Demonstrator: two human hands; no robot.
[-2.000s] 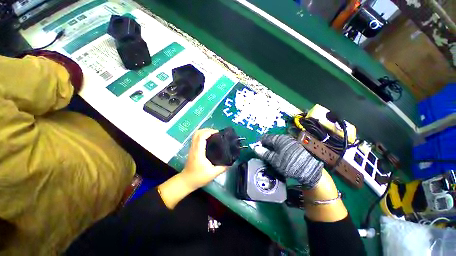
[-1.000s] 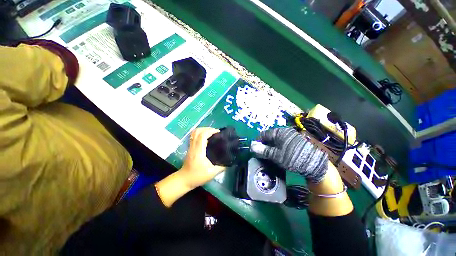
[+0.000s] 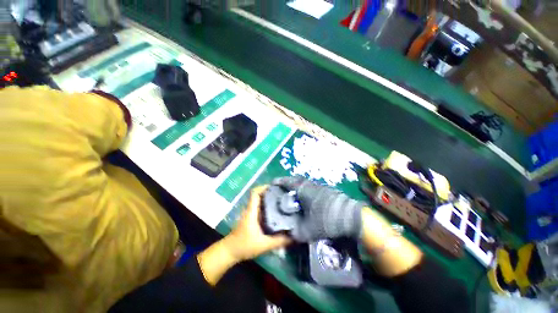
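My bare left hand (image 3: 248,231) holds a black socket cube (image 3: 275,211) at the lower middle, above the bench edge. My right hand (image 3: 330,211), in a grey striped knit glove, is against the cube's right side, its fingertips at the cube's face. The view is blurred, so whether the right fingers hold a small piece cannot be told. The cube's plug pins are not visible. Another socket adapter (image 3: 333,264) with a round light outlet face lies on the green bench below my right hand. A pile of small white plastic clips (image 3: 321,160) lies beyond my hands.
Black socket cubes (image 3: 178,101) (image 3: 240,132) lie on the printed sheet (image 3: 205,211). A brown power strip (image 3: 422,221), white power strip (image 3: 468,235) and cream block (image 3: 398,164) with cables stand at right. A person in a yellow sleeve (image 3: 73,183) is close at left. Blue bins (image 3: 542,208) are far right.
The cube is turned so that its face shows and its pins no longer do. My gloved right hand has moved left onto it. The camera view has shifted, and the scene sits lower.
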